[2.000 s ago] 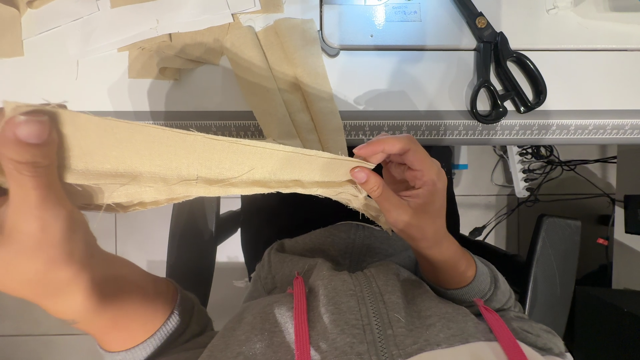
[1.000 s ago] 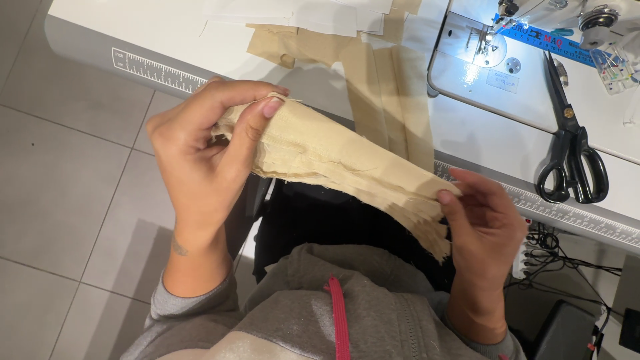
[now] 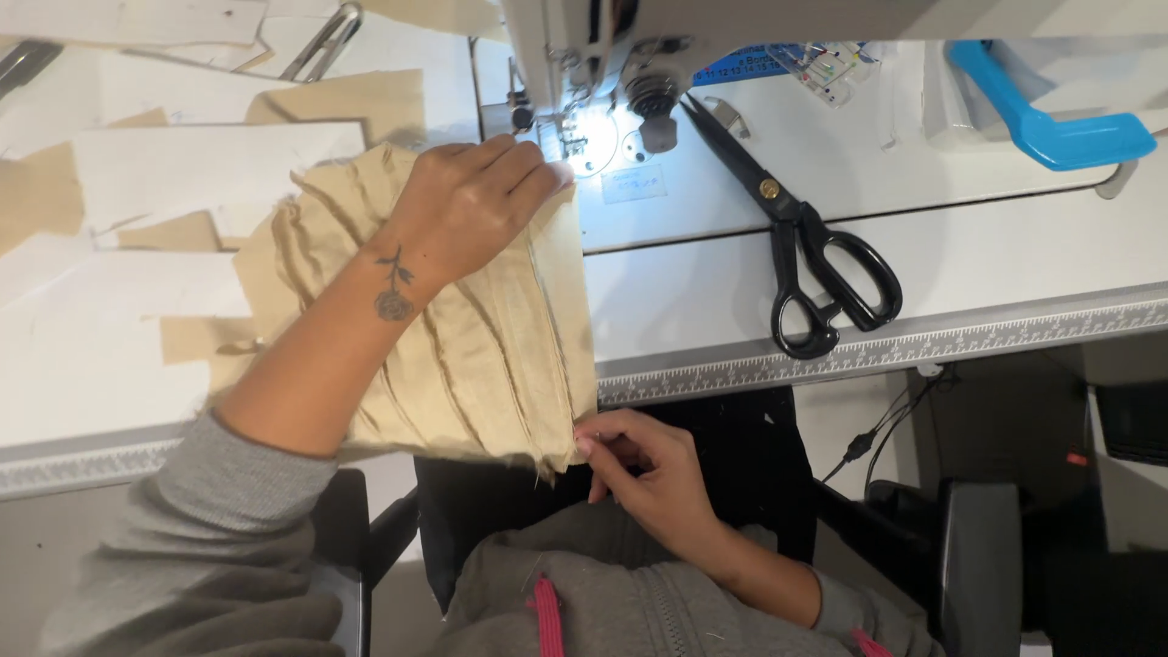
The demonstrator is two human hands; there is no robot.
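Note:
Cream fabric with several parallel seams lies over the table's front edge, its right edge leading up to the lit needle area of a sewing machine. My left hand reaches across the cloth, its fingertips gripping the upper right edge just in front of the presser foot. At the lower right corner of the fabric, over the table's edge, my right hand pinches the cloth between thumb and fingers. Black-handled fabric shears lie on the table right of the cloth, blades pointing up and left.
Paper pieces and beige fabric scraps cover the table's left side. A ruler tape runs along the front edge. Behind the shears are a box of pins and a blue plastic tool. Cables hang below, right.
The fabric, held stretched between both hands over my lap, is now spread on the table at the machine. My left hand has moved up to the needle area; my right hand holds the near corner. The view has shifted.

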